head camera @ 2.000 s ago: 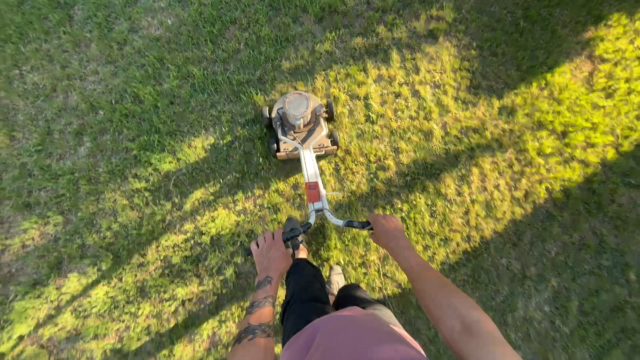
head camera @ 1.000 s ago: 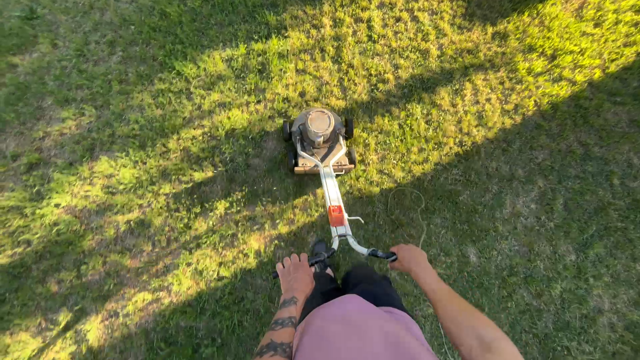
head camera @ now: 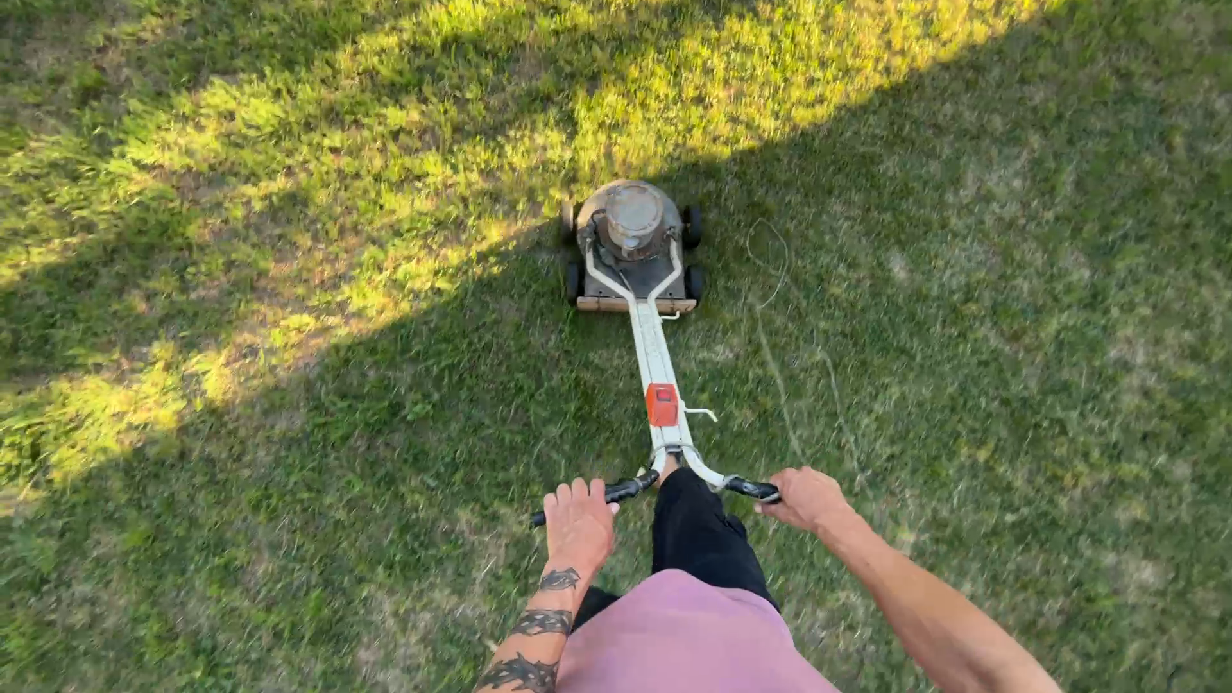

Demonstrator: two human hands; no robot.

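Observation:
A worn walk-behind lawn mower [head camera: 633, 226] with dark wheels stands on the grass in front of me. Its white metal handle shaft [head camera: 654, 351] runs back toward my body and carries a red switch box [head camera: 662, 404] and a small hook. The shaft splits into two bars with black grips. My left hand [head camera: 579, 520] lies over the left grip [head camera: 628, 489], its fingers on top. Around the end of the right grip [head camera: 752, 488] my right hand [head camera: 807, 498] is closed, its fingertips partly hidden.
Short grass [head camera: 962, 289] surrounds the mower, with a sunlit band at the upper left and shade at the right. A thin pale cord [head camera: 776, 377] lies looped on the grass right of the mower. My leg in black trousers [head camera: 707, 539] is behind the handle.
The mower and I have advanced over the lawn, out of the sunlit strip and largely into shade. Both hands remain on the handle. The looped cord now shows more plainly on the right.

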